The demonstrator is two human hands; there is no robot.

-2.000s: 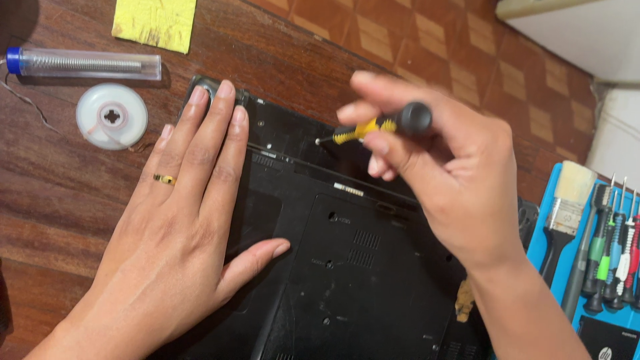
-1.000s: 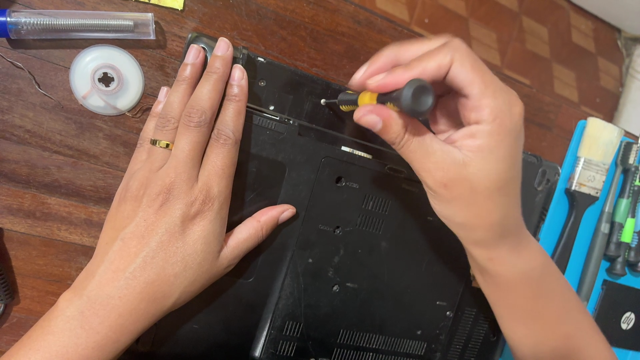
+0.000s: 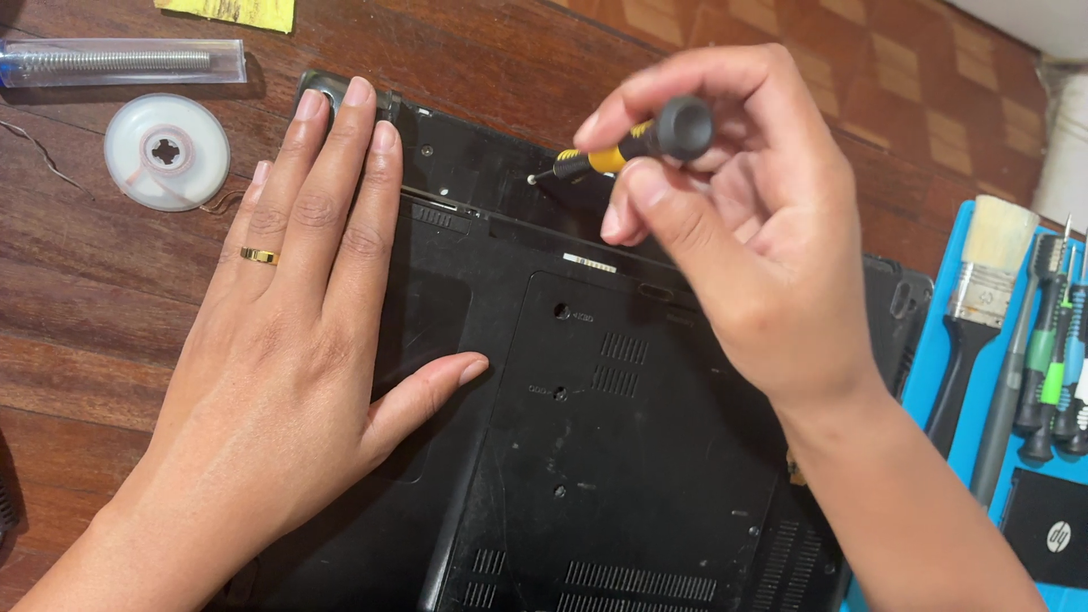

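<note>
A black laptop (image 3: pixel 646 442) lies with its underside up on a wooden table. My left hand (image 3: pixel 297 255), with a gold ring, rests flat across its left part, fingertips near the upper left corner and thumb spread out. In my right hand (image 3: pixel 748 204) is a small black and yellow screwdriver (image 3: pixel 608 159), pinched between thumb and fingers. Its tip points left over the battery bay (image 3: pixel 484 161), with a small whitish piece, perhaps a screw, at the end. Whether the tip touches the laptop I cannot tell. Screw holes and vent slots show on the bottom cover.
At the upper left lie a clear tube of solder wire (image 3: pixel 127 61), a spool of desoldering braid (image 3: pixel 167 153) and a yellow sponge (image 3: pixel 234 10). On the right, a blue mat (image 3: pixel 939 340) bears a paintbrush (image 3: pixel 973 297), several small screwdrivers (image 3: pixel 1050 357) and a black HP part (image 3: pixel 1045 523).
My right index finger has changed its place on the screwdriver, which stays in my right hand. My left hand keeps its place on the laptop. The view has shifted somewhat.
</note>
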